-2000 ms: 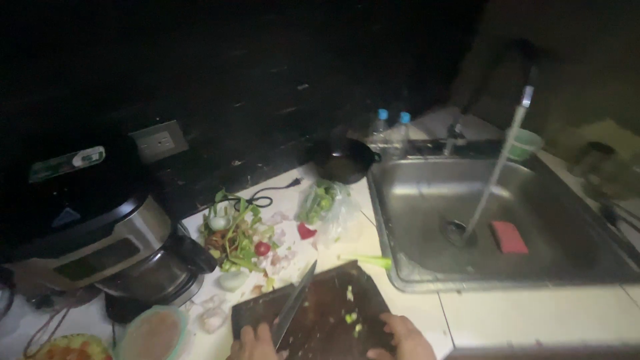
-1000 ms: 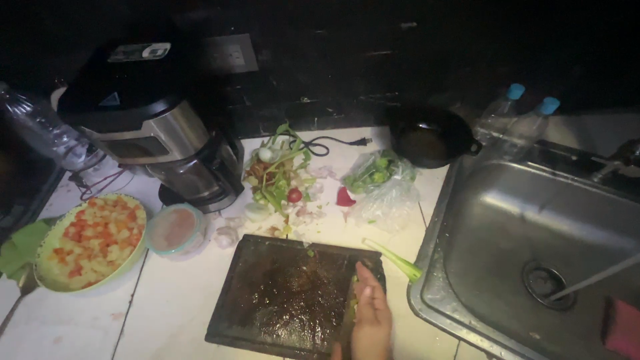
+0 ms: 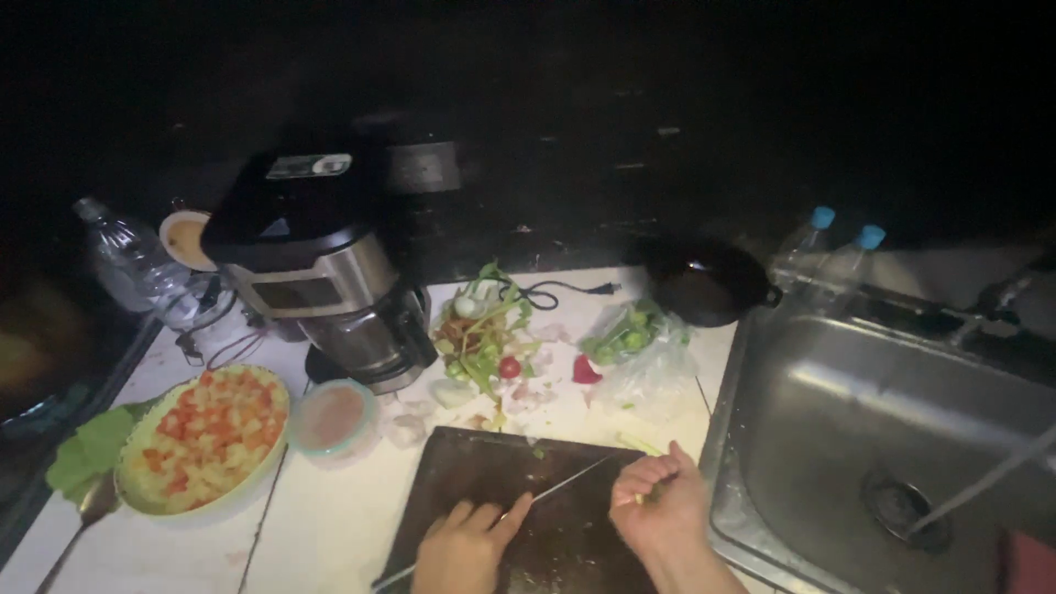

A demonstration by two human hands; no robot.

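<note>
A dark cutting board point(image 3: 569, 528) lies on the white tiled counter, wet and with a few green scraps. My left hand point(image 3: 466, 540) is over its left part, closed around a knife point(image 3: 569, 481) whose thin blade points up and right; the grip is mostly hidden. My right hand point(image 3: 664, 507) is curled above the board's right side, with small green vegetable pieces point(image 3: 643, 497) partly showing between its fingers. Just behind that hand a pale green stalk point(image 3: 639, 444) shows by the board's far right corner.
Left are a bowl of diced vegetables point(image 3: 219, 437), a spoon point(image 3: 97, 505), a lidded container point(image 3: 332, 418) and a coffee maker point(image 3: 313, 264). Behind the board lie vegetable trimmings point(image 3: 483, 330), a radish point(image 3: 510, 367) and a bag of greens point(image 3: 635, 338). A black pan point(image 3: 705, 285) and steel sink point(image 3: 833, 412) stand right.
My left hand, out of view a second ago, is over the board with the knife. My right hand has turned and curled its fingers. The view has shifted left.
</note>
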